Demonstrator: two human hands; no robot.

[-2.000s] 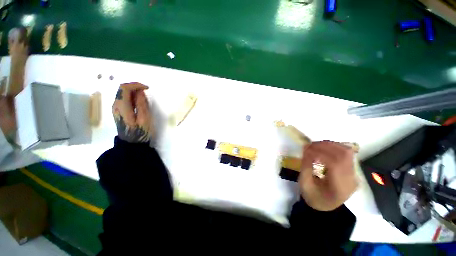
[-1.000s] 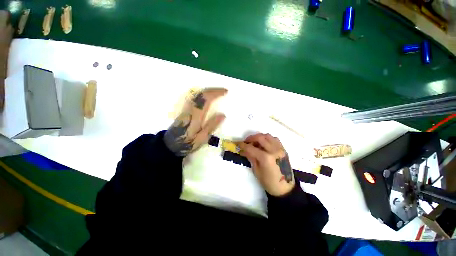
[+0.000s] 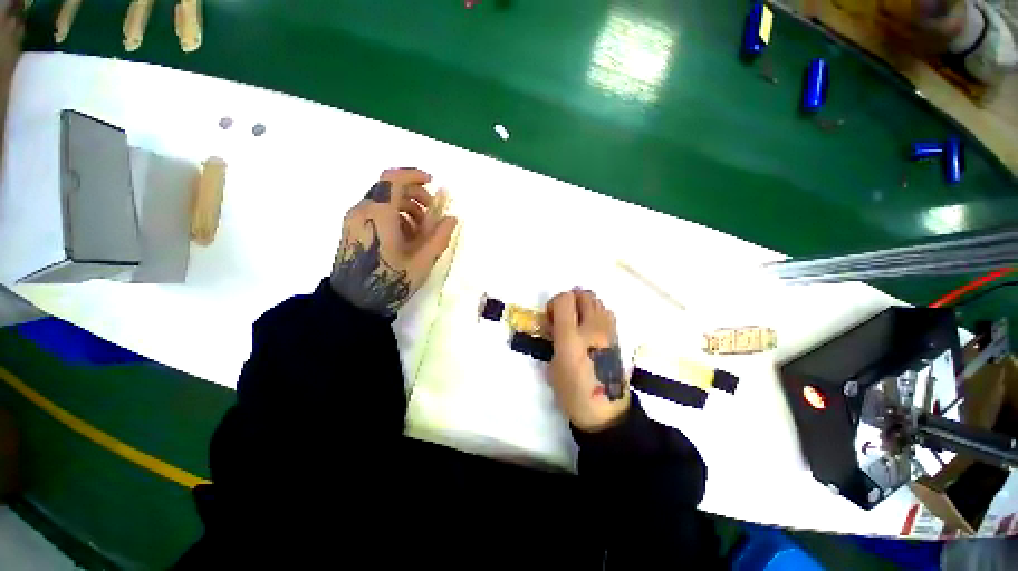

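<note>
My right hand (image 3: pixel 588 359) is over the middle fixture, its fingertips on the right end of a yellow-gold workpiece (image 3: pixel 525 321) beside black locating blocks (image 3: pixel 530 346). My left hand (image 3: pixel 391 242) is at the left, its fingers around a tan workpiece (image 3: pixel 440 206) that is partly hidden. A second fixture with a long black bar (image 3: pixel 669 388) lies right of my right hand. Another tan workpiece (image 3: pixel 740 340) lies loose above it.
A black box with a glowing red switch (image 3: pixel 814 396) stands at right, below metal uprights (image 3: pixel 893 259). A white carton (image 3: pixel 101 206) and a tan workpiece (image 3: pixel 208 201) are at left. Blue cylinders (image 3: pixel 815 86) lie on the green belt (image 3: pixel 536 84). Another person's hand (image 3: pixel 935 22) is top right.
My left hand has moved left from near the middle fixture and its fingers have curled around a tan workpiece. My right hand stays at the fixture. The belt items have shifted right.
</note>
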